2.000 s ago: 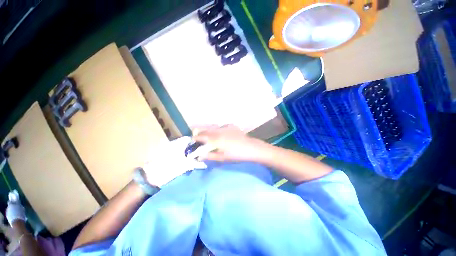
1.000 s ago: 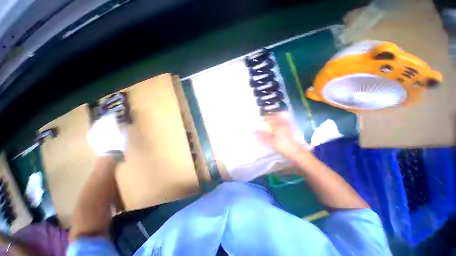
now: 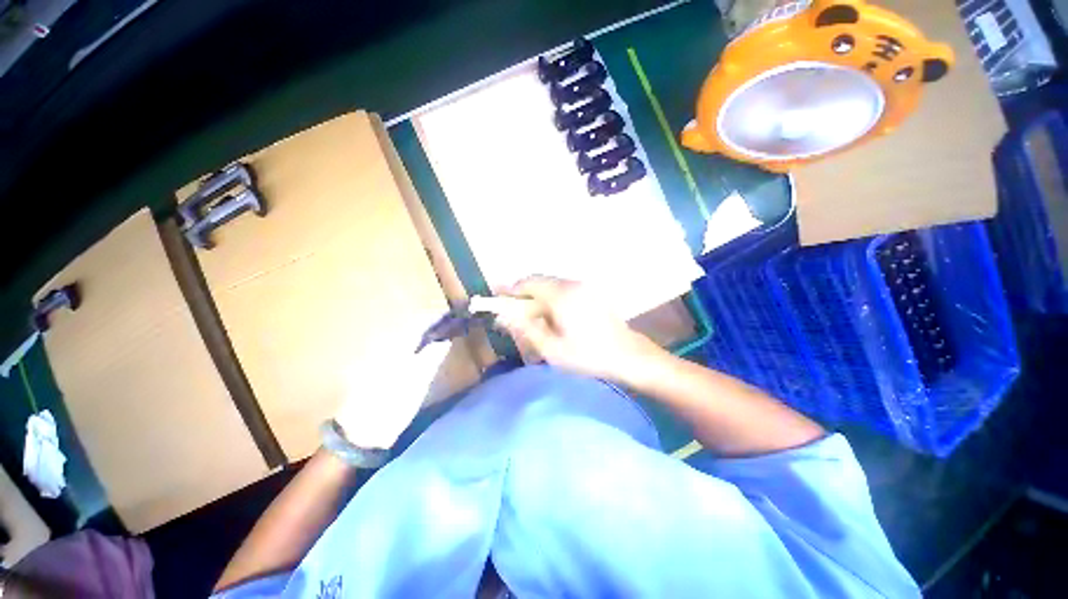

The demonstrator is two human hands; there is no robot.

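My left hand (image 3: 392,380), in a white glove, holds a dark bracket-shaped part (image 3: 445,329) close in front of my body. My bare right hand (image 3: 560,328) is at the part's right end and holds a small, slim, pale tool (image 3: 497,305) against or just beside it. Whether the tool touches the part is hard to tell. A row of several black parts (image 3: 594,121) lies at the far right of the white sheets (image 3: 515,193). A few greyer parts (image 3: 220,206) lie at the far left corner of the nearer cardboard pad (image 3: 316,287).
Another cardboard pad (image 3: 146,374) at left carries one part (image 3: 55,307). An orange tiger-face fan (image 3: 800,111) stands at right on cardboard (image 3: 896,187). A white scrap (image 3: 731,222) lies near blue crates (image 3: 808,334). A person's sleeve (image 3: 82,570) shows at lower left.
Both hands have come back together before my body from the cardboard and the row. The left hand now holds a part. The greyer group on the pad looks smaller than two seconds ago.
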